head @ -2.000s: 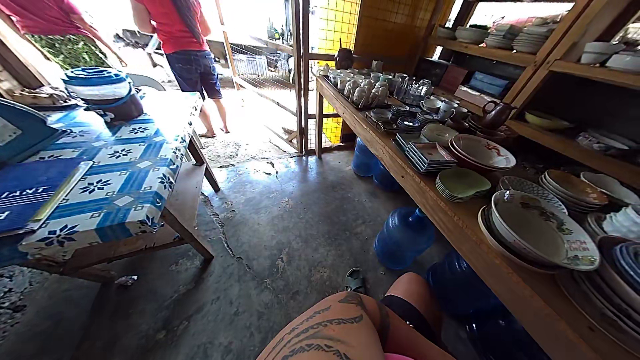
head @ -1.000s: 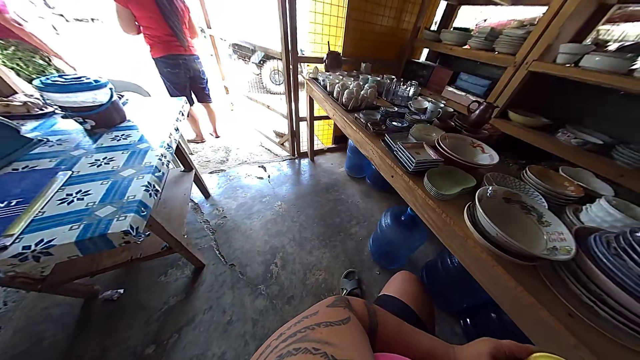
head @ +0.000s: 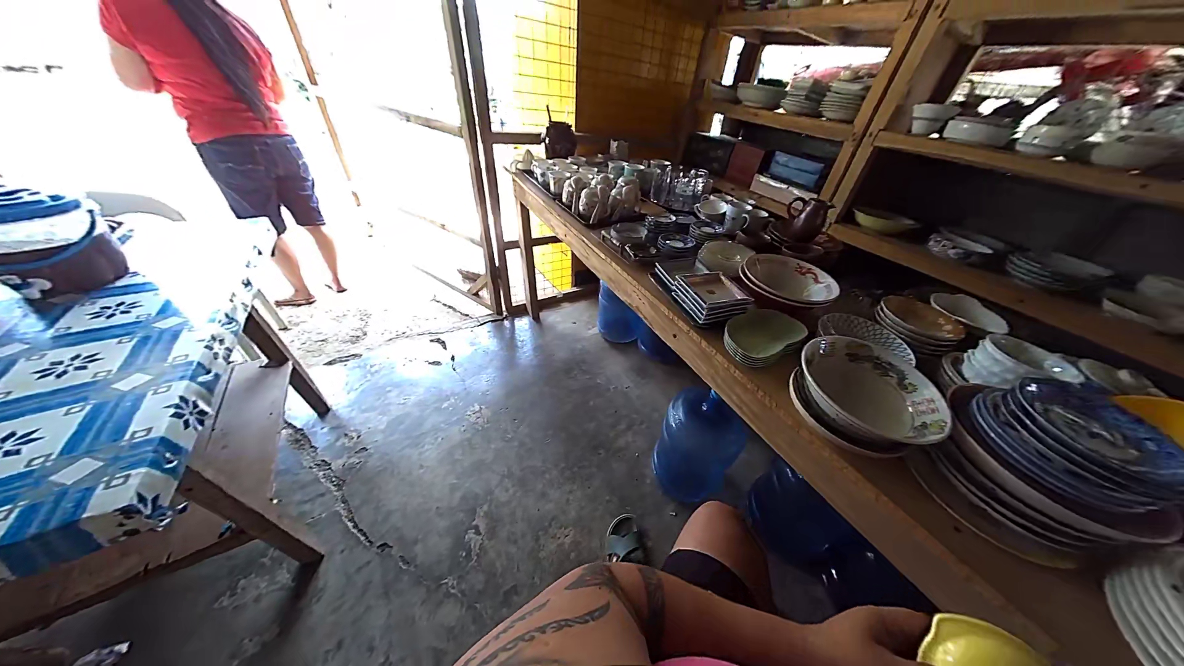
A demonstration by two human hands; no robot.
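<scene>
My tattooed left arm bends across the bottom of the view, and my left hand (head: 883, 633) is at the lower right edge, gripping the rim of a yellow bowl (head: 976, 642). Its fingers are partly cut off by the frame. My right hand is not in view. Above and right of the bowl stand a stack of blue plates (head: 1091, 444), a large white bowl with a printed rim (head: 860, 388) and a stack of white ribbed dishes (head: 1147, 592). Green dishes (head: 763, 335) and square plates (head: 712, 291) lie farther along the wooden table (head: 740, 398).
Blue water jugs (head: 698, 444) stand under the table. Wooden shelves (head: 1017, 162) with bowls rise behind it. At left is a table with a blue patterned cloth (head: 102, 370) and a wooden bench (head: 236, 435). A person in a red shirt (head: 208, 74) stands outside the doorway.
My left hand, unseen two seconds ago, has come into view at the lower right with the yellow bowl. The view has turned somewhat. A second person at the far left is out of view.
</scene>
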